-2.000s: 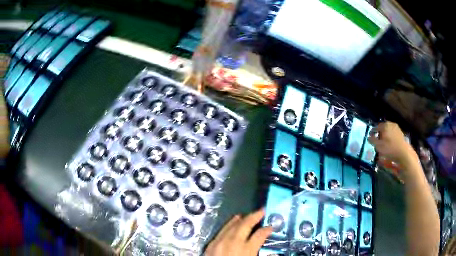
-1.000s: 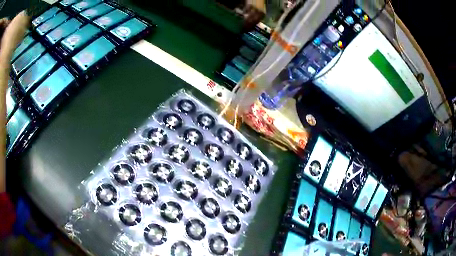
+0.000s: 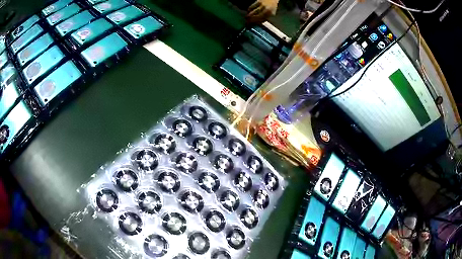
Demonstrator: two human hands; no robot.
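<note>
Neither of my hands is in view. A shiny sheet of round black-and-silver discs (image 3: 208,181) lies on the dark green bench in front of me, its lower edge cut off. To its right, a black pocket tray (image 3: 292,230) holds light blue panels (image 3: 330,235), cut off by the lower edge. Several of these panels bear a disc near one end; two at the tray's right side show only a faint circle. One pocket in the top row holds no panel and shows shiny black plastic.
Another tray of blue panels (image 3: 105,48) is at the upper left. A small tray (image 3: 249,56) and another person's hand (image 3: 262,10) are at the top. A white strip (image 3: 187,71) crosses the bench. A red-printed bag (image 3: 291,139), wrapped post, bottle and monitor (image 3: 392,101) stand beyond.
Both my hands, at the right tray two seconds ago, have left the picture. The view has turned, so the sheet and right tray sit lower and further right. The arm at the left edge is gone.
</note>
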